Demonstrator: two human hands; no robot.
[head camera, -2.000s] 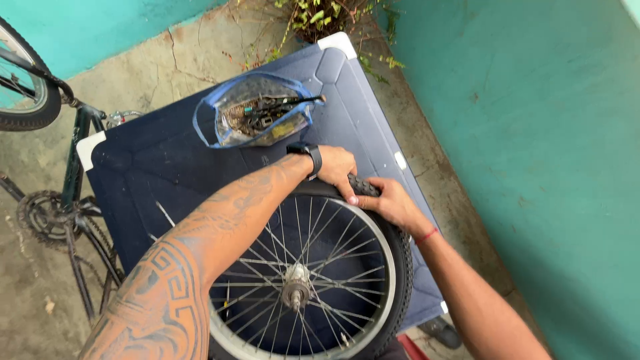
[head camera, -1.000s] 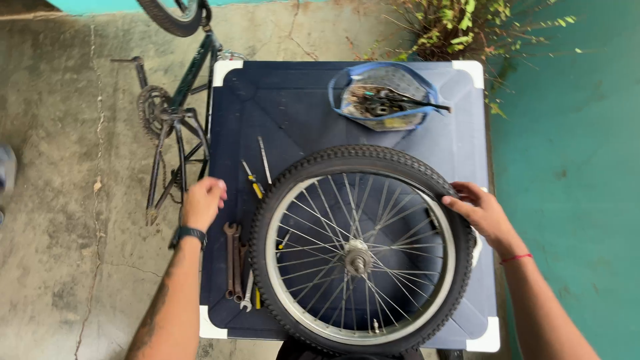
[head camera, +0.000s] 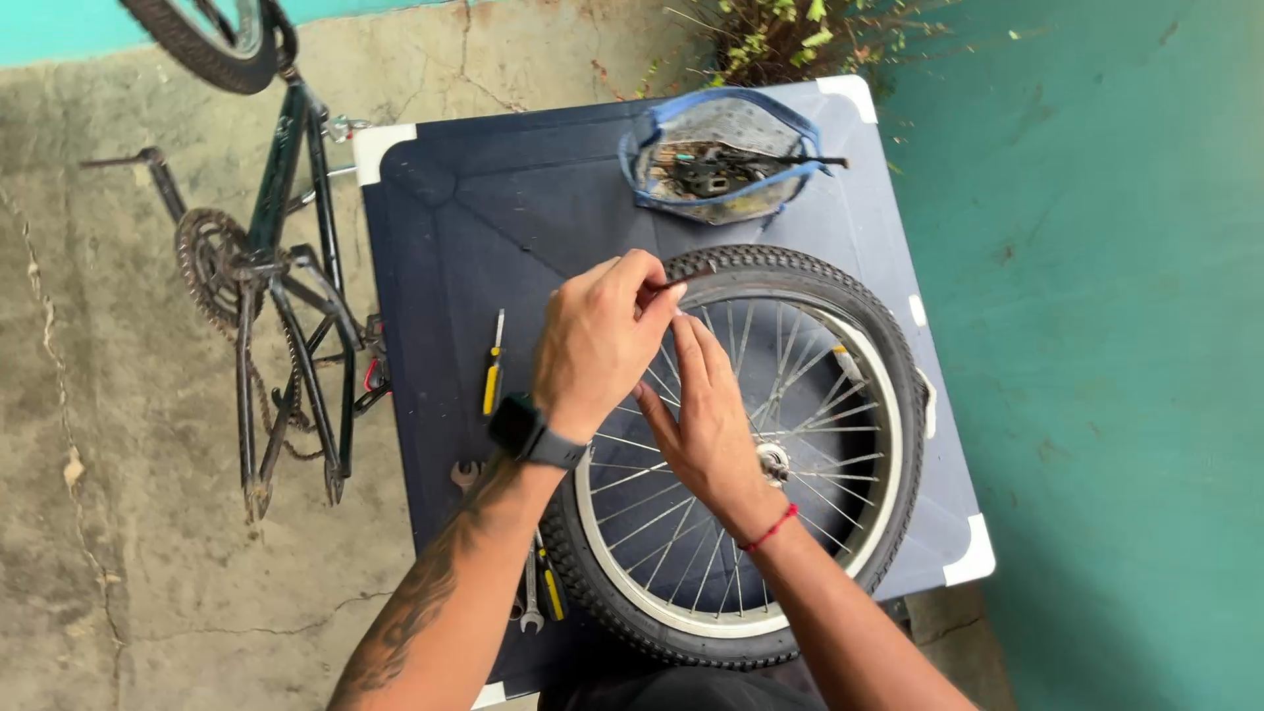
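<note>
A bicycle wheel (head camera: 733, 624) with a knobby black tire (head camera: 894, 346) lies flat on the dark blue folding table (head camera: 444, 247). At its upper left, my left hand (head camera: 602, 341), with a black watch on the wrist, pinches a thin dark rusty tool (head camera: 696, 277) lying across the tire's sidewall. The tool's near end is hidden by the fingers. Just below, my right hand (head camera: 706, 434) reaches over the spokes, its fingertips close to the left hand at the rim and its thumb apart. Nothing shows in its grasp.
A clear blue-edged bag (head camera: 726, 202) of small parts sits at the table's back. Left of the wheel lie a yellow-black screwdriver (head camera: 493, 380), another one (head camera: 550, 583) and wrenches (head camera: 531, 602). A bicycle frame (head camera: 272, 212) stands left of the table; a teal wall is at right.
My left hand has moved from the table left of the wheel to the tire's upper left and now holds a thin tool. My right hand has left the tire's right side and moved left over the spokes.
</note>
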